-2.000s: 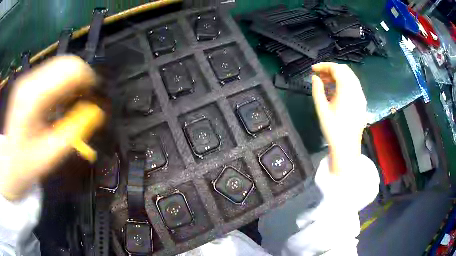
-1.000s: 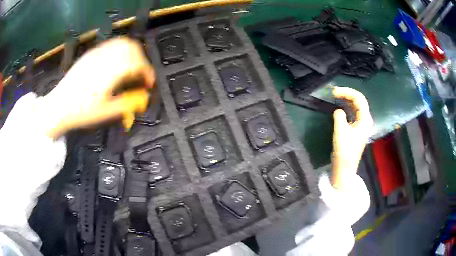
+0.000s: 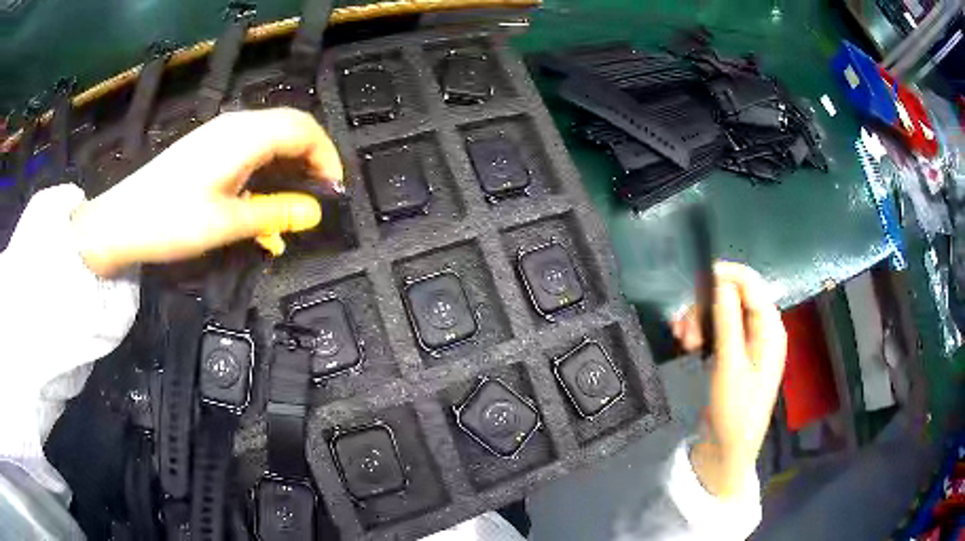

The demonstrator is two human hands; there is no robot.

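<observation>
My right hand holds a black watch strap upright between thumb and fingers, blurred, off the tray's right side. My left hand, with an orange finger cot on the thumb, is over the upper left of the foam tray; its fingers are curled with a gap to the thumb, and I cannot tell if it holds anything. Dark watch bodies lie in the tray pockets, some turned at an angle. Strapped watches lie crowded on the tray's left side.
A pile of loose black straps lies on the green mat behind right. A yellow-edged board runs behind the tray. A blue bin and red bin stand at far right. A red item is below the mat's edge.
My right hand has moved down and nearer, away from the pile, carrying a strap. My left hand has moved right from the tray's left side to over its upper left pockets.
</observation>
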